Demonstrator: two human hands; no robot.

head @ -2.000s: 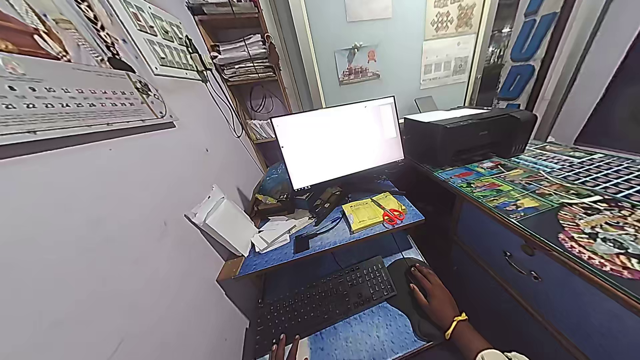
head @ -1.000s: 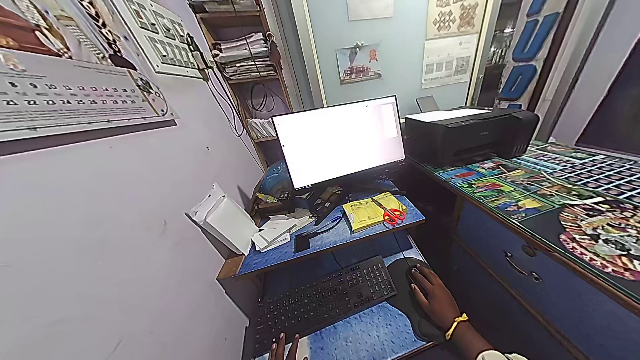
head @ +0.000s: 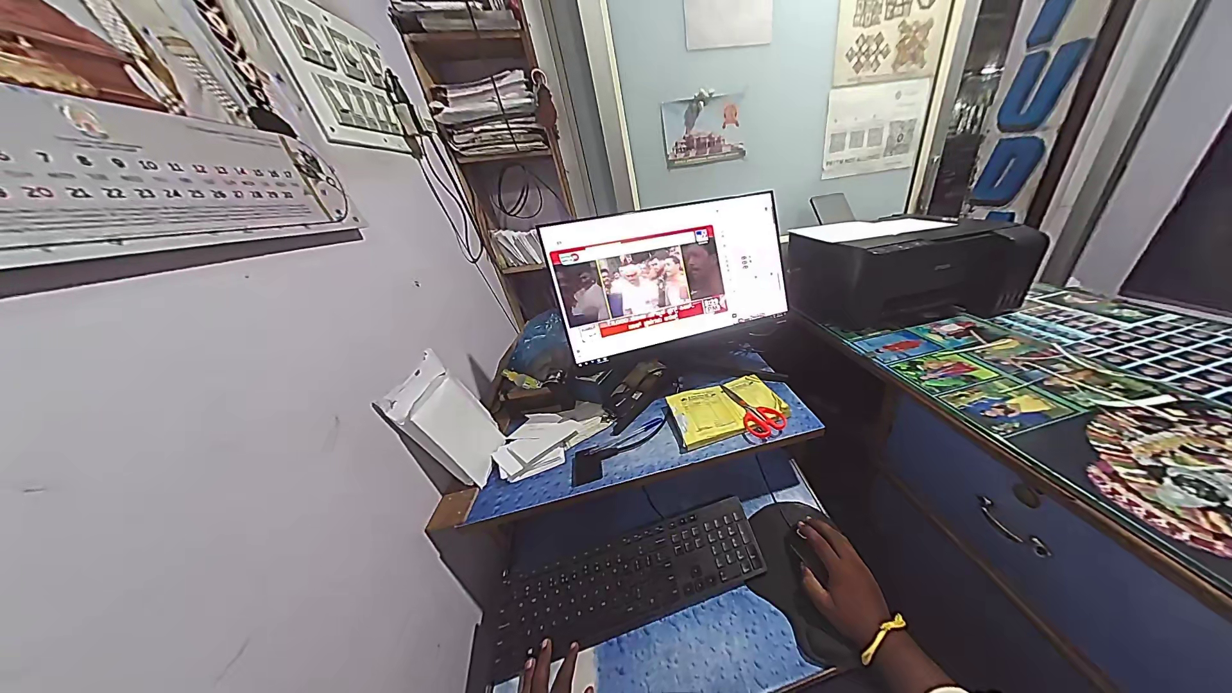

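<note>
My right hand, with a yellow band at the wrist, rests on a black computer mouse on a dark mouse pad. Only the fingers of my left hand show at the bottom edge; they are apart, by the lower left end of the black keyboard, above something pale. The monitor behind shows a video picture with red banners. On the blue shelf below it, red-handled scissors lie on a yellow pad of printed forms.
White papers and a white packet sit at the shelf's left, by the wall. A black printer stands at the right on a counter covered with pictures. Behind, a rack holds stacked papers.
The monitor has gone from a nearly blank white page to a video picture with red banners. My hands have kept about the same places.
</note>
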